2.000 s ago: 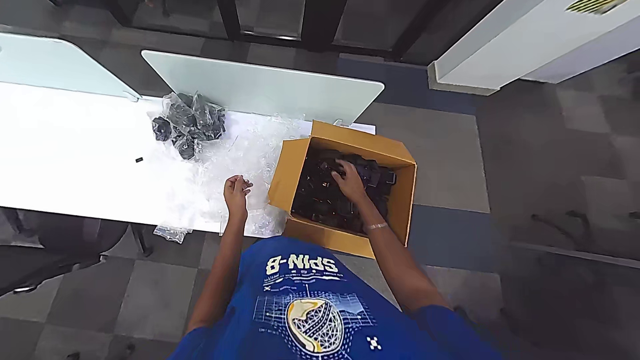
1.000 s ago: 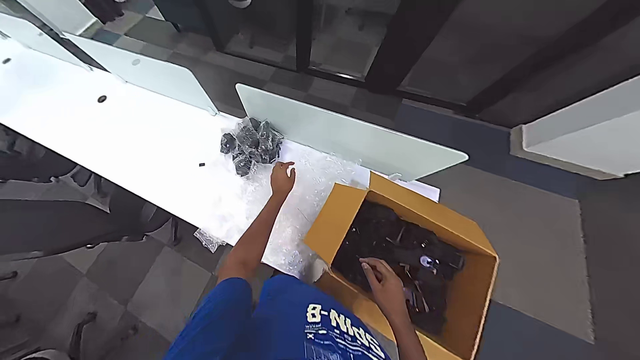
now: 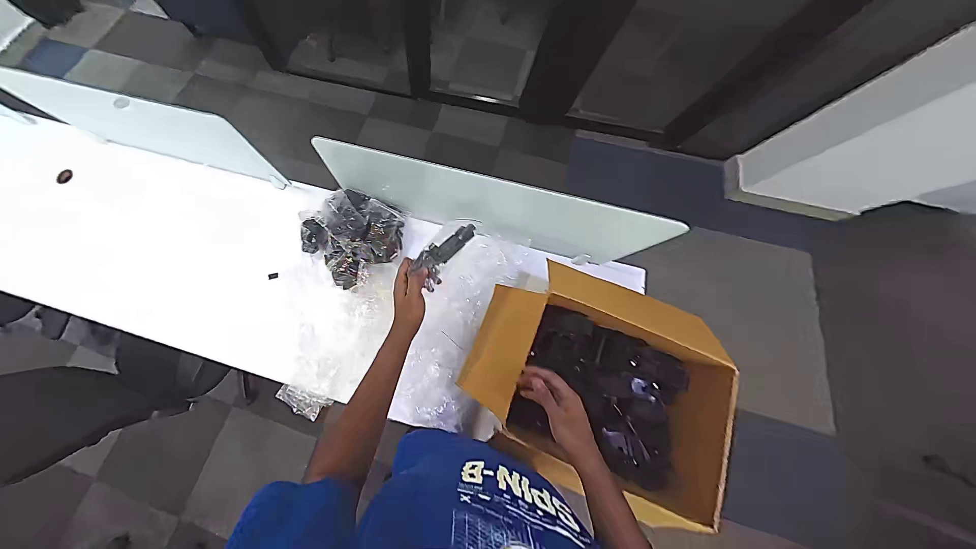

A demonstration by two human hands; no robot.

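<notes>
My left hand is over the white table and grips a black device in clear plastic wrap; its exact kind cannot be told. Just left of it lies a pile of black items in clear plastic bags. Loose clear plastic wrap spreads across the table beneath my left forearm. At the right, an open cardboard box holds several dark items, some with shiny parts. My right hand is inside the box's left part, fingers bent; whether it holds anything is hidden.
Frosted divider panels stand along the far edge of the white table. A small black piece and a round cable grommet are farther left. A dark chair stands at the near left; a crumpled plastic bag hangs at the near edge.
The black wrapped device now shows in my left hand, which was beside the bagged pile one second ago. My right hand remains at the box. The view has shifted.
</notes>
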